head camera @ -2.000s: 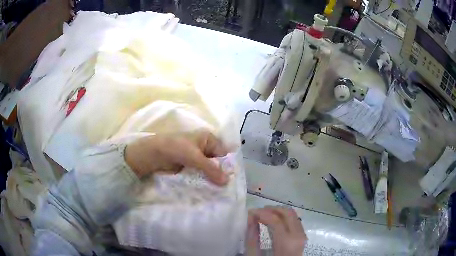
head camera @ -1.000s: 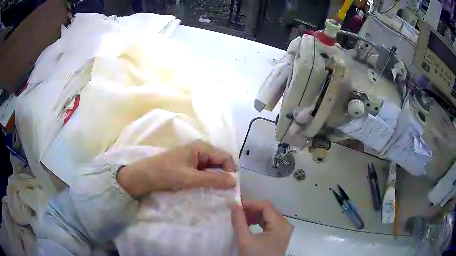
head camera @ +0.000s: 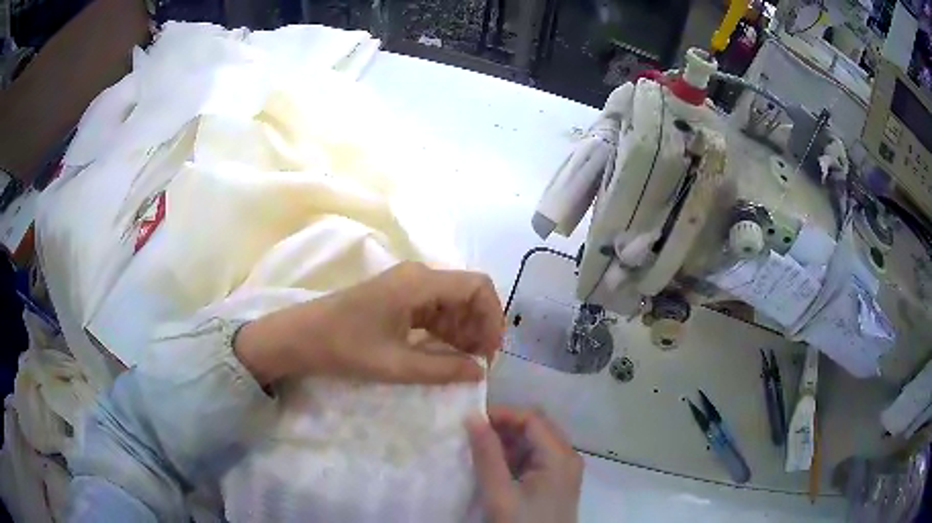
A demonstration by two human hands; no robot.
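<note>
A white textured fabric panel (head camera: 358, 449) lies in front of me, left of the needle. My left hand (head camera: 399, 327) pinches its right edge between thumb and fingers. My right hand (head camera: 526, 465) is just below, thumb and fingertips closed on the same edge; its lower part is cut off by the frame. Smoother cream fabric (head camera: 276, 204) is heaped behind and left of my left hand. The presser foot and needle (head camera: 588, 327) stand to the right of my hands, with no fabric under them.
The sewing machine head (head camera: 664, 194) stands at the right, with paper slips (head camera: 807, 291) tied around it. On the bed lie blue-handled snips (head camera: 718, 437), a dark slim tool (head camera: 774, 396), a white tube (head camera: 803, 419) and a thin orange stick (head camera: 814, 480). A control panel (head camera: 904, 133) is behind.
My right hand has moved up and left from the table's front edge to the panel's edge. My left hand has shifted slightly right along with its grip. The view has shifted slightly.
</note>
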